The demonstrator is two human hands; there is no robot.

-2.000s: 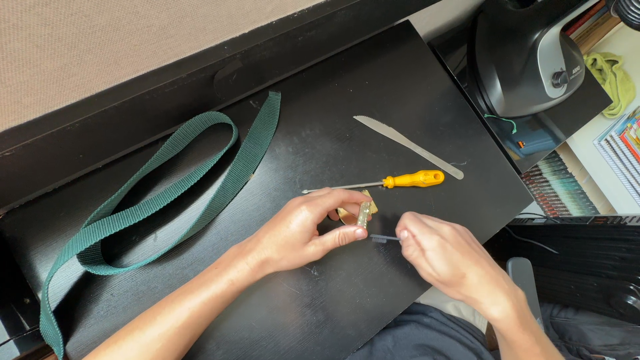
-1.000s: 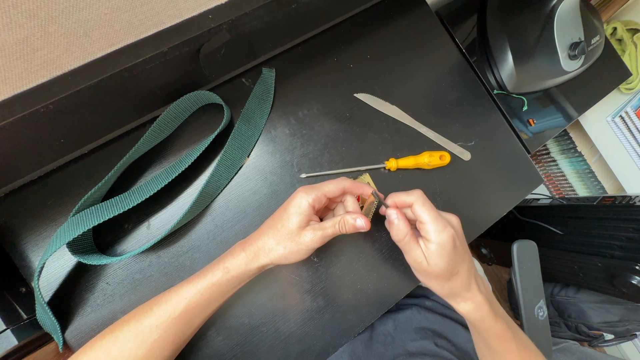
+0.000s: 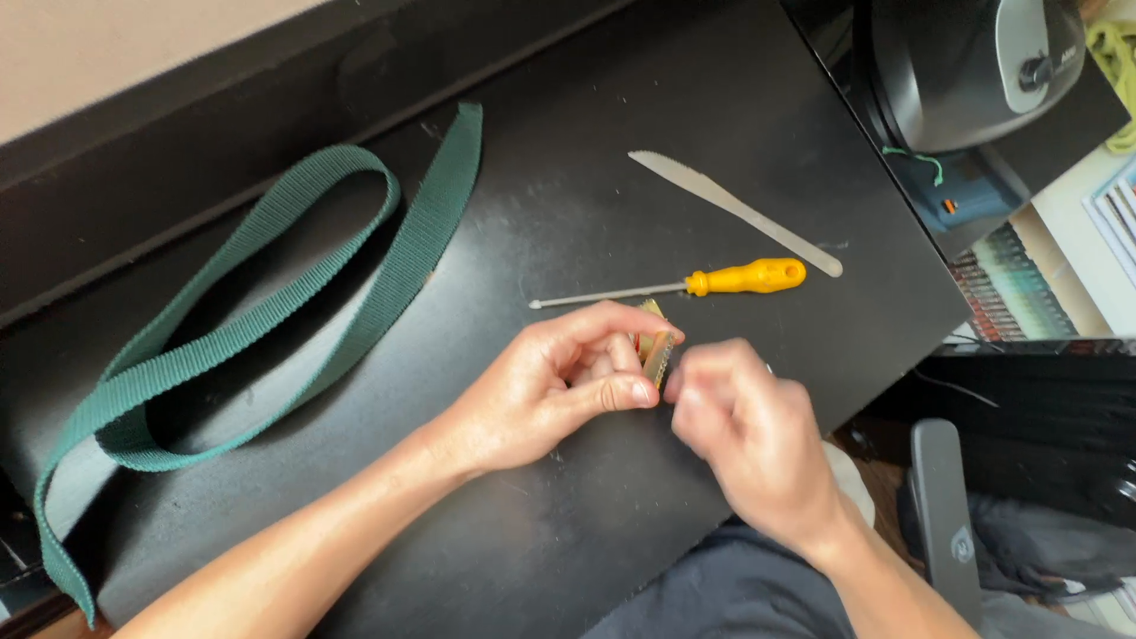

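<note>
My left hand (image 3: 568, 382) pinches a small brass-coloured metal buckle (image 3: 658, 357) with a toothed edge between thumb and fingers. Close at its right is my right hand (image 3: 750, 435), blurred, with its fingers curled; whether it holds something is hidden. Just beyond the left hand lies a screwdriver (image 3: 745, 277) with a yellow handle, its shaft pointing left. A serrated table knife (image 3: 737, 209) rests farther back on the black table. Green webbing strap (image 3: 257, 333) lies in loose loops on the left.
A black and grey appliance (image 3: 967, 71) with a knob stands at the back right. Below right is a chair's armrest (image 3: 945, 506). The black table (image 3: 550, 550) has its right edge beside my right hand. A raised dark ledge (image 3: 222, 115) runs along the back.
Two seconds ago a thin dark tool showed between my right fingers; now it cannot be made out. The left hand keeps hold of the metal piece. The strap, screwdriver and knife have stayed put.
</note>
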